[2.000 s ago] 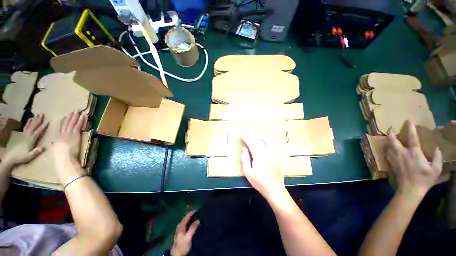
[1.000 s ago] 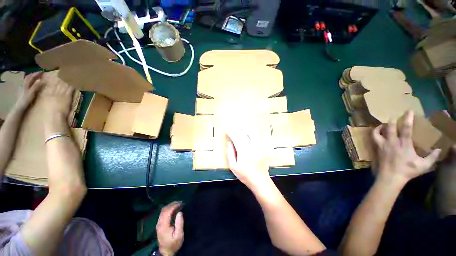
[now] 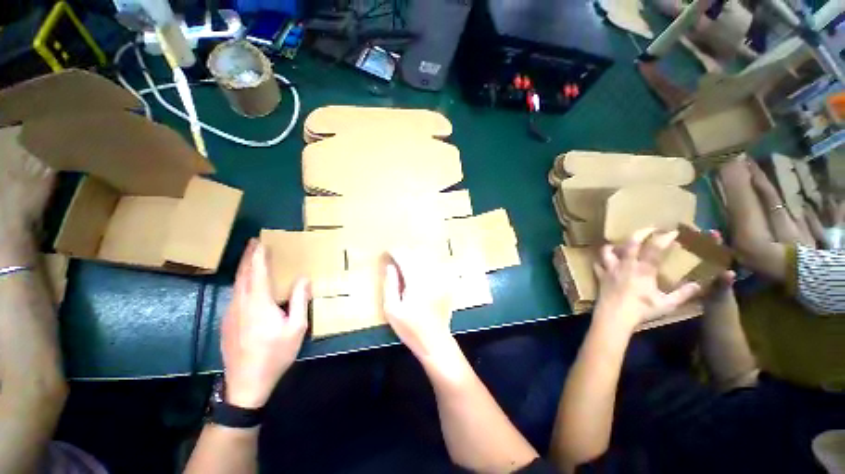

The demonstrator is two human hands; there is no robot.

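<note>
A stack of flat brown box blanks (image 3: pixel 380 171) lies in front of me, rounded flaps at the far end and side wings at left and right. My left hand (image 3: pixel 264 324), with a black wristband, is at the left wing, fingers along its outer edge and thumb apart at its lower edge; no firm grip shows. My right hand (image 3: pixel 422 301) rests on the middle of the top blank, thumb raised; glare blurs its fingers. A folded mailer box (image 3: pixel 139 227) with its lid up stands to the left.
At right, another person's hands (image 3: pixel 639 282) work a partly folded box over a second stack (image 3: pixel 574 204). A person's arm (image 3: pixel 23 305) is at far left. Behind are a roll (image 3: pixel 245 83), white cable (image 3: pixel 287 130), black box with red terminals (image 3: pixel 533 56) and another open box (image 3: pixel 723 125).
My left hand has come up from below the bench edge to the left wing. My right hand stays on the stack. The view has shifted right; the right-hand neighbour's box is more folded.
</note>
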